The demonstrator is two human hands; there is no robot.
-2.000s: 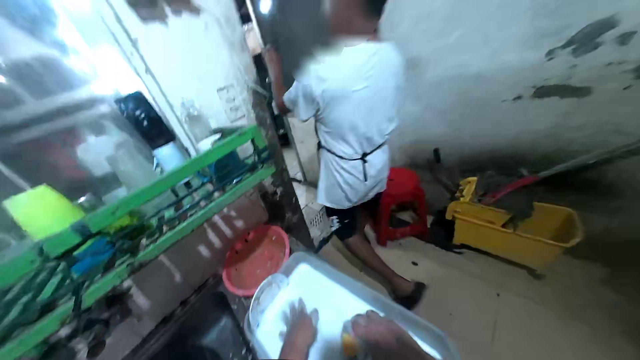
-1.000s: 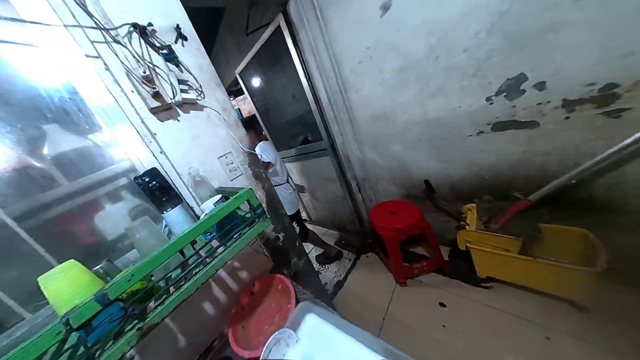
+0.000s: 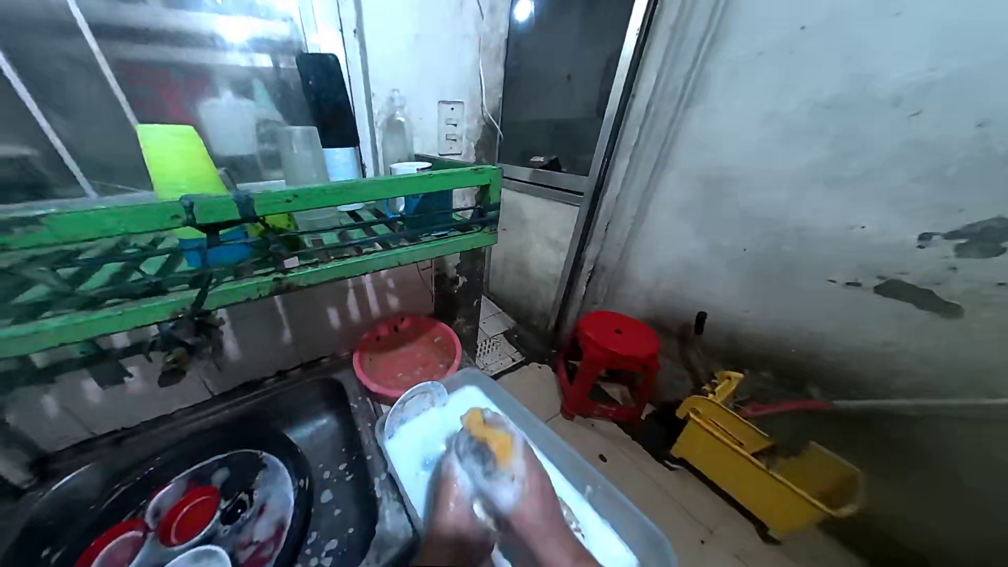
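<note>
Both hands meet over a clear plastic tub (image 3: 551,441) of white soapy water. My left hand (image 3: 457,504) and my right hand (image 3: 531,500) are closed around a foam-covered yellow sponge (image 3: 488,435); suds and blur hide whether another item is between them. A clear round bowl or lid (image 3: 416,403) leans in the tub's far left corner. Left of the tub, a black sink (image 3: 335,441) contains a dark basin (image 3: 302,480) with red bowls (image 3: 189,516) and whitish dishes in sudsy water.
A pink plastic basin (image 3: 408,354) stands behind the tub. Above the sink runs a green rack (image 3: 378,190) with cups and a yellow-green container (image 3: 179,161). A red stool (image 3: 618,335) and a yellow mop bucket (image 3: 740,465) stand on the floor at right.
The person in a white shirt, at the doorway a second ago, is out of view. My hands, out of view then, are together above the tub. The view has turned down and left.
</note>
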